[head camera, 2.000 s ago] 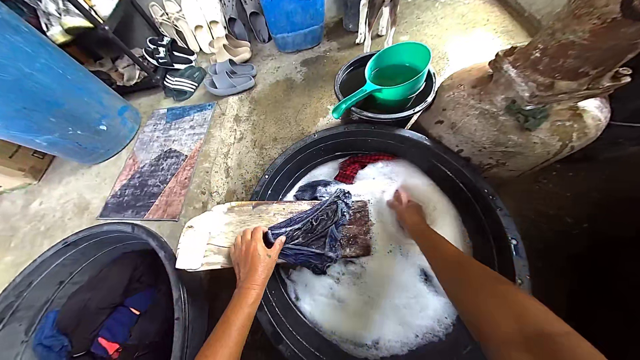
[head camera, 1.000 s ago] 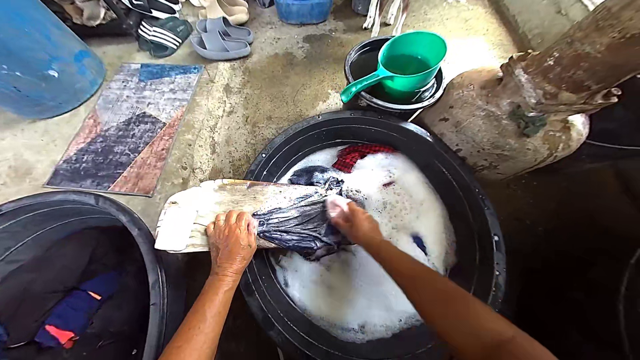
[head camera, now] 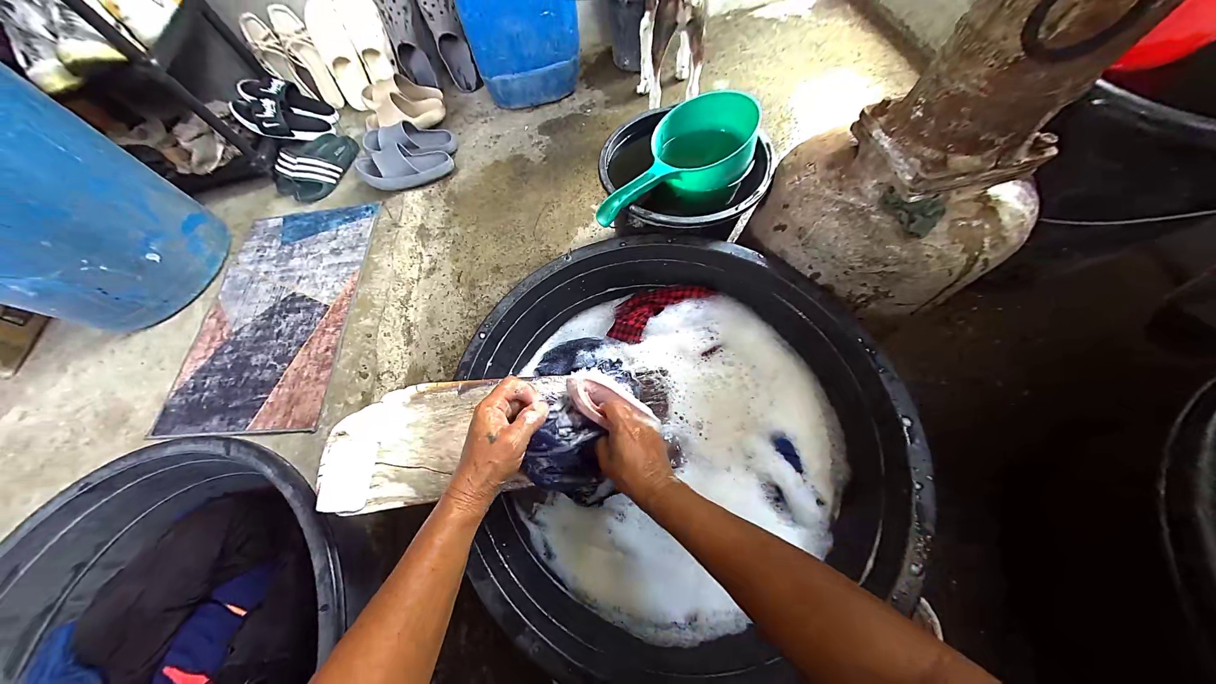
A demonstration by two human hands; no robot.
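Note:
A black plastic tub (head camera: 893, 427) holds sudsy water, with a red-checked cloth (head camera: 651, 312) near its far wall. Across the tub's left rim lies a worn wooden washboard (head camera: 408, 446), its right end in the suds. A wet dark-blue garment (head camera: 560, 456) is bunched on the board. My left hand (head camera: 503, 427) is closed on the garment's left edge, though the fabric within the fingers is largely hidden. In my right hand (head camera: 632, 446) is a pinkish oval scrubbing brush (head camera: 598, 394), its pale bristles partly visible, held over the garment.
Dark clothes lie in another black tub (head camera: 328, 560) at lower left. Beyond the wash tub, a green dipper (head camera: 708, 142) rests on a black bucket (head camera: 627, 223). A mottled pillar base (head camera: 893, 228), floor mat (head camera: 275, 323), blue barrel (head camera: 95, 209), sandals (head camera: 404, 166) and an animal's legs (head camera: 670, 47) surround it.
My right hand, over the suds two seconds ago, is now at the garment on the board with the brush. My left hand has moved off the bare wood to the garment's edge.

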